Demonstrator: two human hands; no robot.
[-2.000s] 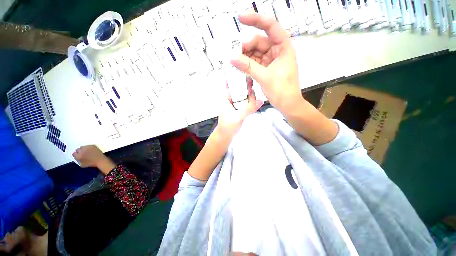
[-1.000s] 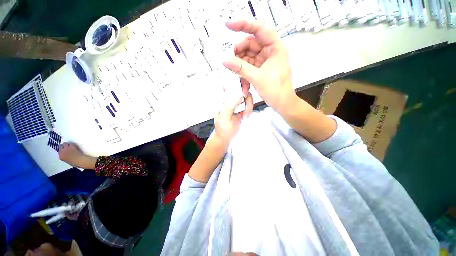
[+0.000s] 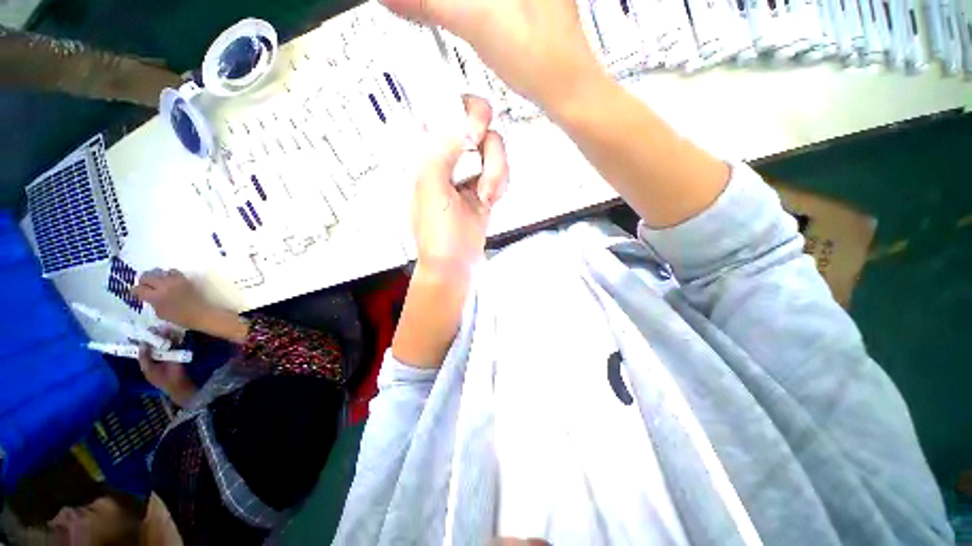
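Note:
My left hand [image 3: 458, 192] is over the bench's near edge, its fingers curled around a white unit [image 3: 467, 167], of which only a small end shows. My right hand [image 3: 512, 43] reaches forward over the rows of units; its fingers are cut off or washed out at the top edge, so I cannot tell what it holds. Rows of white units [image 3: 309, 149], some with dark strips [image 3: 393, 87], lie on the bench beyond and to the left of my hands.
Closely lined-up units [image 3: 789, 32] stand at the bench's right. Two tape rolls [image 3: 240, 58], a sticker sheet [image 3: 70, 211] and a blue crate [image 3: 48, 363] are at left. A second person's hand [image 3: 171, 296] is near a cut sticker strip [image 3: 124, 279]. A carton [image 3: 837, 240] is below the bench.
My right hand has moved forward and up, away from my left hand. My left hand has moved slightly left and forward. The second person's other hand, with white units, has moved up near the bench.

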